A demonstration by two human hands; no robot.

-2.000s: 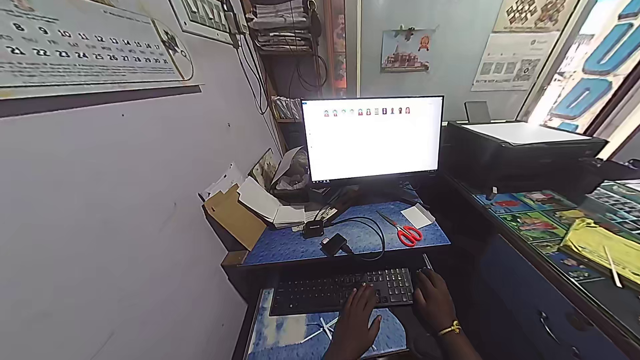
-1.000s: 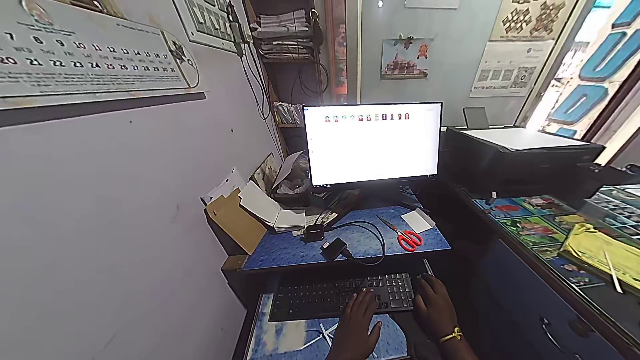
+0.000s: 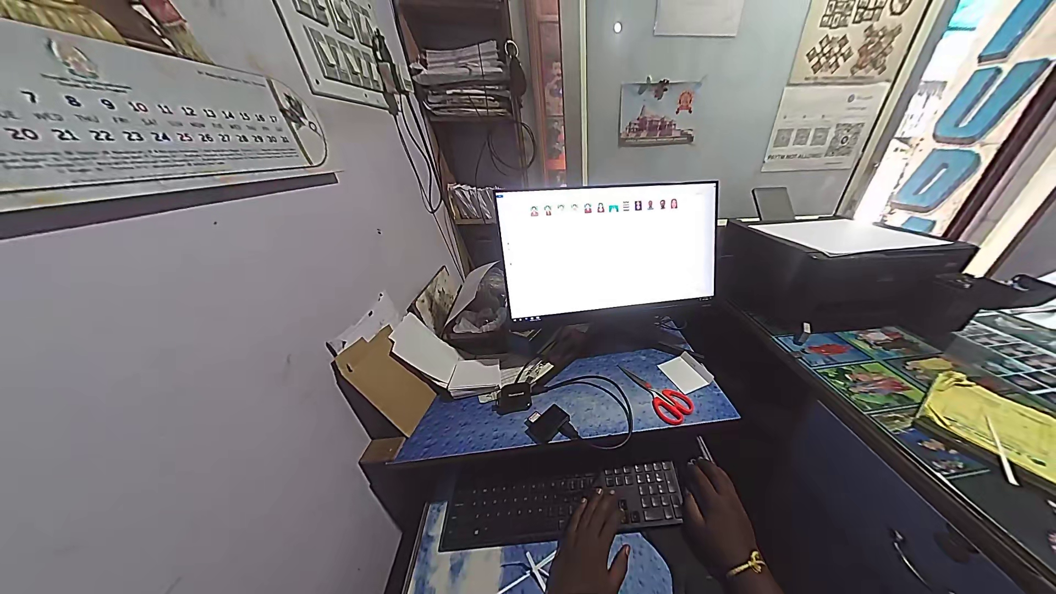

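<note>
My left hand (image 3: 590, 544) rests with its fingertips on the right-centre part of a black computer keyboard (image 3: 520, 507), on a low shelf. Just right of the number pad, my right hand (image 3: 719, 511) lies palm down; a dark thing under it, perhaps a mouse, is mostly hidden. A yellow band circles the right wrist. Beyond the hands, a lit monitor (image 3: 606, 264) shows a row of small icons on white. Red-handled scissors (image 3: 668, 404), a white card (image 3: 685, 373) and a black adapter with a cable (image 3: 551, 423) lie on the blue desktop (image 3: 462, 429).
A brown cardboard envelope (image 3: 384, 379) and white papers (image 3: 425, 351) lean at the desk's left, near the wall. At right, a black printer (image 3: 841, 272) stands on a counter with photo prints and a yellow packet (image 3: 990, 421). White strips (image 3: 536, 569) lie below the keyboard.
</note>
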